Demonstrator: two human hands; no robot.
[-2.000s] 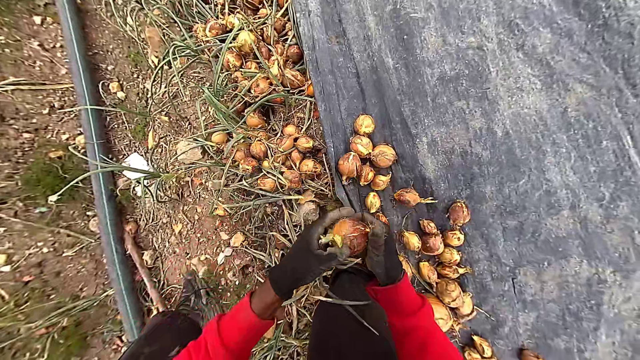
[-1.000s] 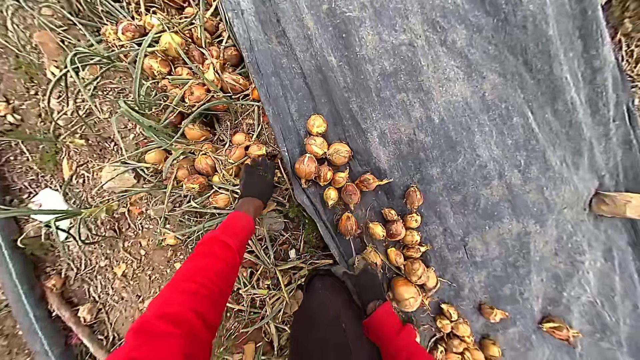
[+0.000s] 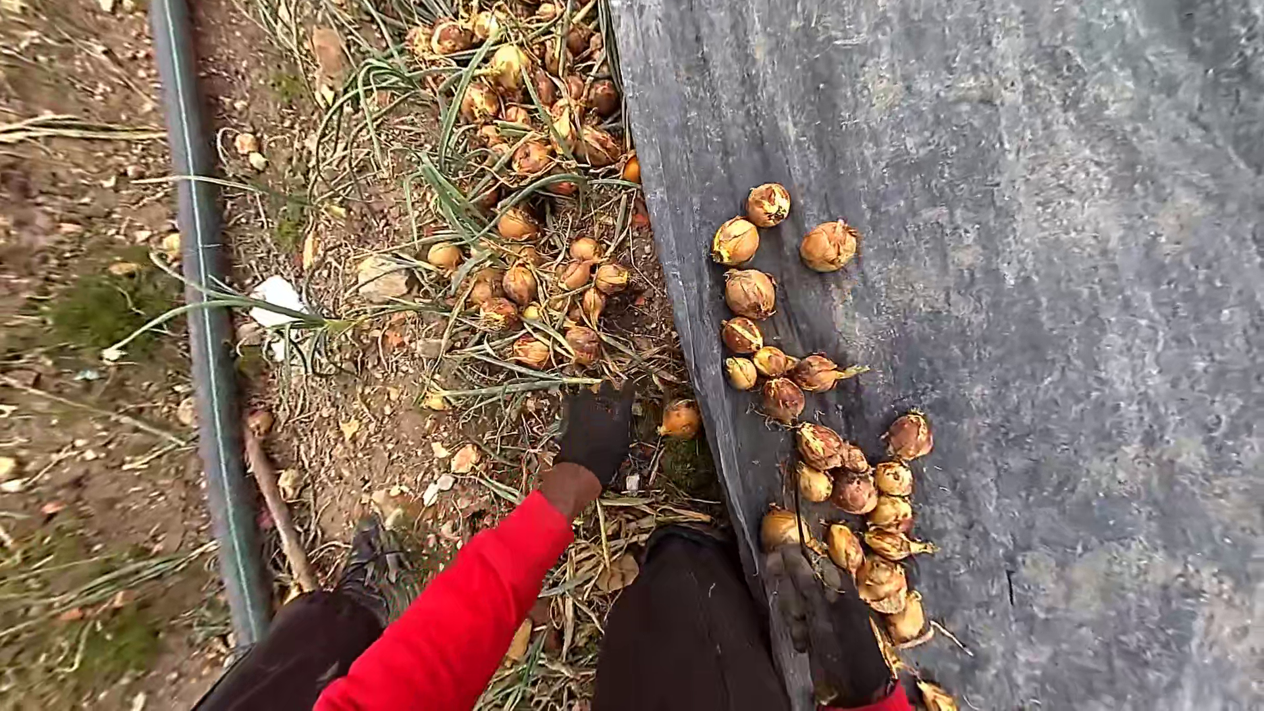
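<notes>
My left hand (image 3: 596,431), in a black glove, reaches down to the soil just below a cluster of onions (image 3: 583,345); its fingertips are hidden, so a hold cannot be told. A lone onion (image 3: 680,420) lies right of it, by the sheet's edge. On the grey ground sheet (image 3: 1066,395), my right hand (image 3: 815,602), also gloved in black, rests low near the edge. A thin dark tool, perhaps a blade, sticks up from its fingers, close to a pale onion (image 3: 782,528). More onions (image 3: 855,491) lie in a loose band up the sheet.
A larger heap of onions (image 3: 533,158) with green and dry leaves lies on the soil at the top. A dark hose (image 3: 209,326) runs down the left side, with a stick (image 3: 277,509) beside it. My shoe (image 3: 375,568) stands on the soil near the hose.
Two seconds ago both hands held an onion together over the sheet's edge. They have since parted, and my left hand has gone to the soil. The onions at the top of the sheet are spread differently.
</notes>
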